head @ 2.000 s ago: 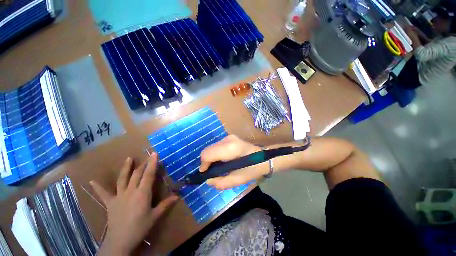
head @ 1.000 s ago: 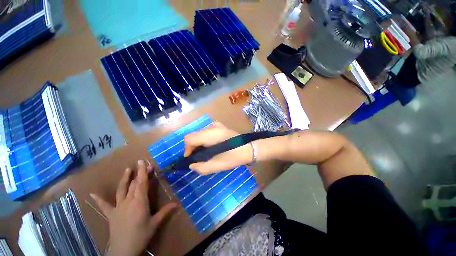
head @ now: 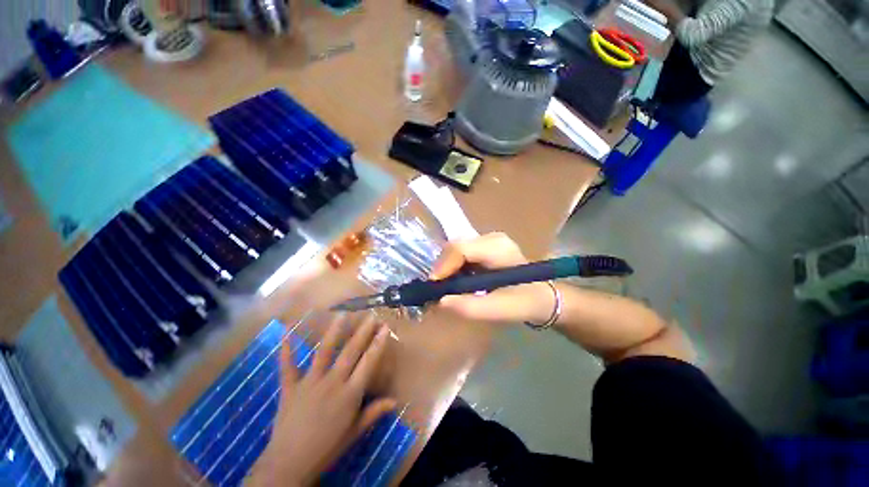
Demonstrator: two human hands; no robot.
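Observation:
The bright blue solar cell piece (head: 229, 404) lies flat at the lower left, partly under my left hand. My left hand (head: 329, 399) is over its right part, fingers spread towards the ribbon pile; I cannot tell whether a thin ribbon is under the fingertips. My right hand (head: 491, 285) holds the black soldering iron (head: 515, 276) with its green band, the tip pointing left just above my left fingertips. The pile of short silver ribbon pieces (head: 398, 249) lies behind the iron. Small amber pieces (head: 343, 250) lie at its left.
Dark stacked cells (head: 138, 290) stand at the left and back. White strips (head: 443, 207) lie right of the ribbons. Behind are the iron stand (head: 429, 152), grey ribbed cylinder (head: 508, 100), white bottle (head: 414, 71) and teal mat (head: 100, 143). A person (head: 719, 43) is at the upper right.
The view has turned, so the table things sit lower and further left. My right hand has moved the iron off the blue cell to the ribbon pile's front. My left hand has moved onto the cell.

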